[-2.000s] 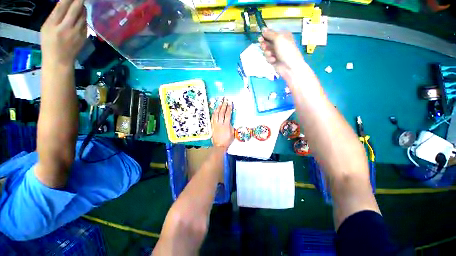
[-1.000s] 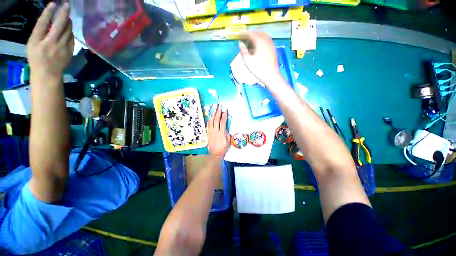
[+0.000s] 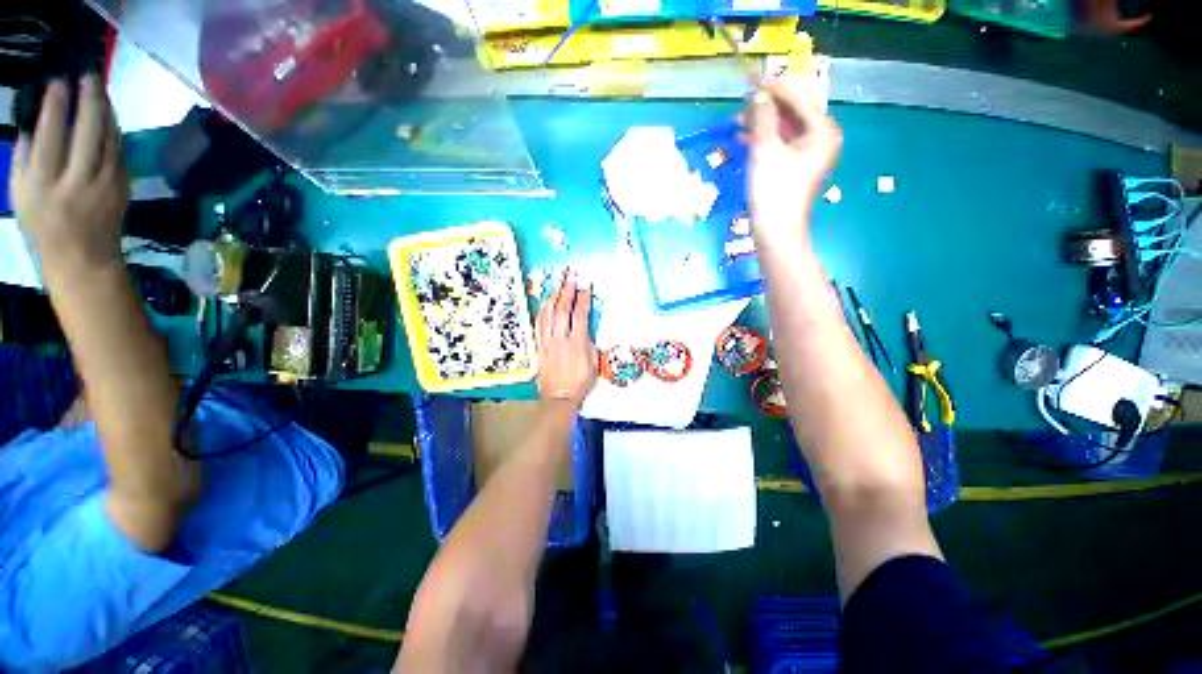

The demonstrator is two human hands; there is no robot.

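Observation:
My left hand (image 3: 567, 345) lies flat on the bench beside the yellow parts tray (image 3: 411, 329), its fingertips at a few tiny parts. My right hand (image 3: 794, 148) is raised over the back of the bench, slightly blurred, its fingertips at the end of a thin dark stick-like thing (image 3: 738, 50); what it is cannot be told. Below it is a shallow blue tray (image 3: 686, 270) with small pieces and a crumpled white sheet (image 3: 649, 174). Two round orange-rimmed boards (image 3: 667, 360) lie on white paper; two more (image 3: 741, 349) lie to the right, partly behind my right forearm.
Yellow-handled pliers (image 3: 929, 382) and thin black tools (image 3: 863, 329) lie right of my forearm. A white socket block (image 3: 1110, 385) is far right. A clear panel (image 3: 435, 145) stands back left. A coworker's raised arm (image 3: 112, 356) is at left. A blue crate (image 3: 442, 494) is below the bench edge.
My right hand has left the back rack, moved left and then back right, and now has the thin thing at its fingertips. My left hand stays by the tray. The coworker's hand has moved left and down.

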